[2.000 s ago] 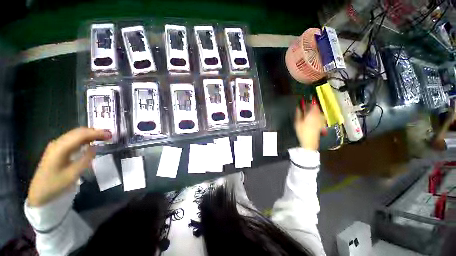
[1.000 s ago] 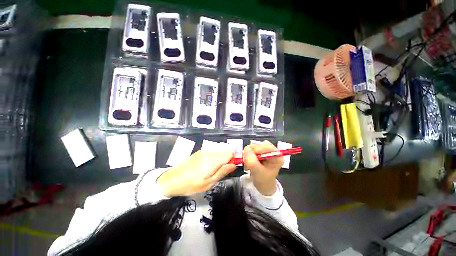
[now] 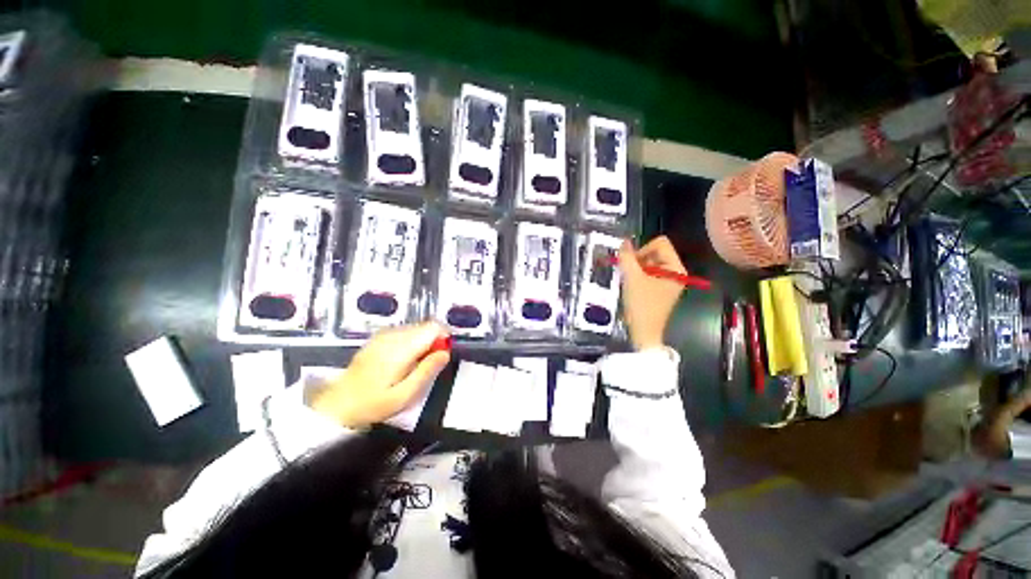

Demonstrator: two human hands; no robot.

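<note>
My right hand (image 3: 652,292) holds a red marker pen (image 3: 678,276) with its tip at the battery bay of the rightmost phone (image 3: 598,296) in the near row. My left hand (image 3: 388,376) holds a small red piece, seemingly the pen's cap (image 3: 441,343), between thumb and finger just below the tray's near edge. The clear blister tray (image 3: 435,195) holds two rows of phones, backs up, with white shells, dark ovals and recessed bays. Several loose white rectangles, perhaps batteries (image 3: 573,398), lie along the near bench edge, some partly under my left hand.
A white block (image 3: 164,381) lies at left, near blurred stacked trays (image 3: 45,215). At right are a pink fan (image 3: 751,212), a blue and white box (image 3: 811,209), a yellow strip (image 3: 782,327), pens (image 3: 753,348) and a white power strip (image 3: 819,357) with cables.
Both hands were together at the red pen; they have parted. My right hand has moved the pen up to the rightmost near phone, and my left hand has moved left with the red piece.
</note>
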